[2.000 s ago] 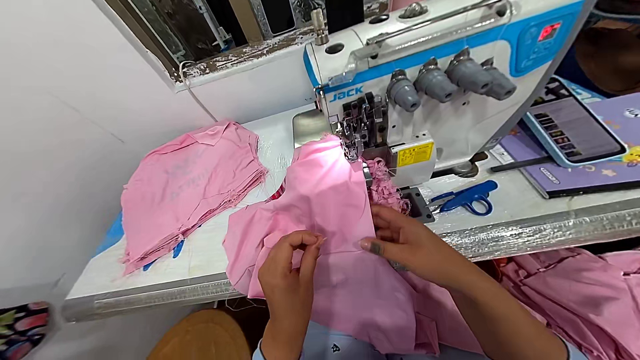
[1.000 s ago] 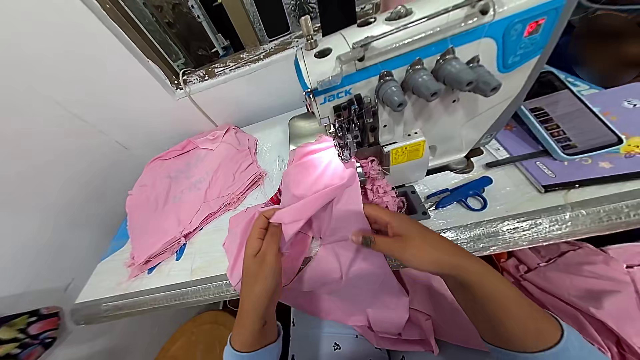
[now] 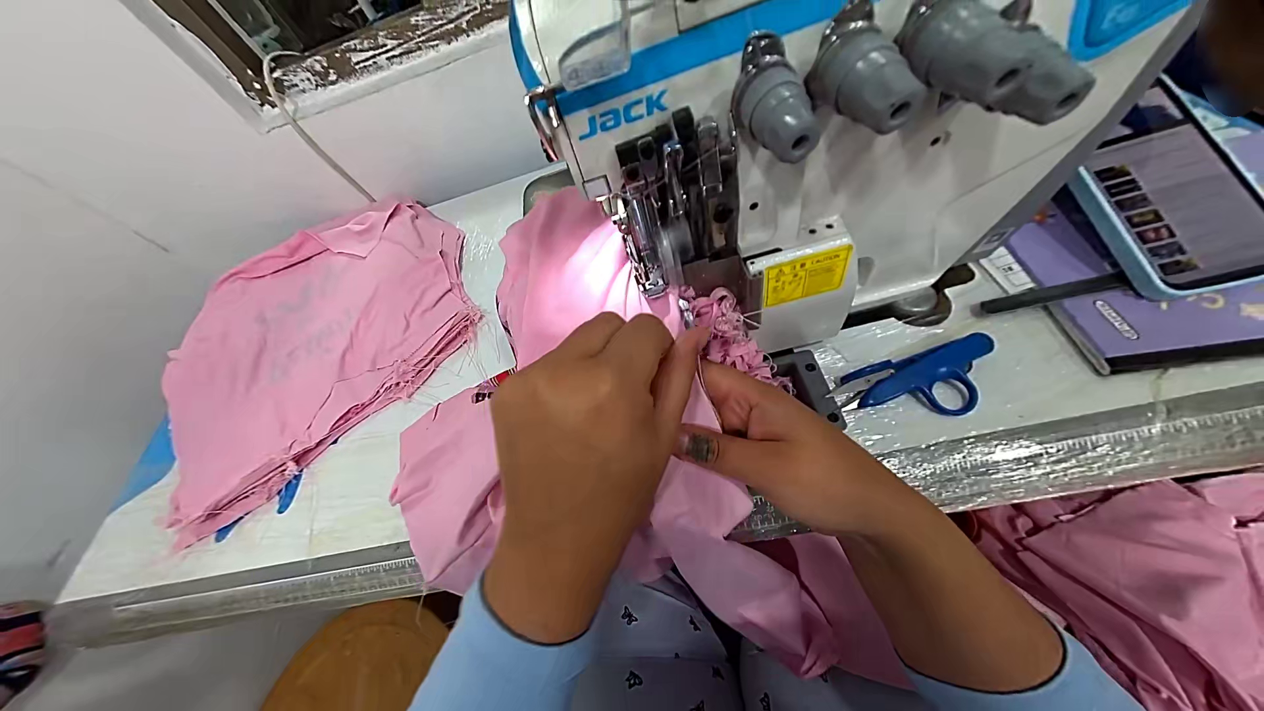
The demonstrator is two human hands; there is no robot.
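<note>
Pink fabric (image 3: 563,267) lies under the presser foot (image 3: 652,281) of a white and blue Jack overlock sewing machine (image 3: 918,188), lit by its lamp. Just in front of the foot, my left hand (image 3: 592,415) grips the fabric near its right edge, fingers bunched. My right hand (image 3: 780,444) pinches that same edge from the right, its fingertips close to the left hand's. Part of the cloth between them is hidden by the left hand. Loose pink fabric hangs over the table edge toward my lap. Curled pink trimmings (image 3: 731,341) sit beside the foot.
A stack of pink cut pieces (image 3: 316,355) lies left of the machine. Blue thread snips (image 3: 923,375) rest at the right, near a phone (image 3: 1175,197) on a purple notebook (image 3: 1116,326). More pink fabric (image 3: 1136,563) hangs at the lower right. A round stool (image 3: 355,657) stands below.
My left hand has moved forward and right, from the fabric's left part to its right edge near the foot. My hands are now close together. The view has moved nearer to the machine.
</note>
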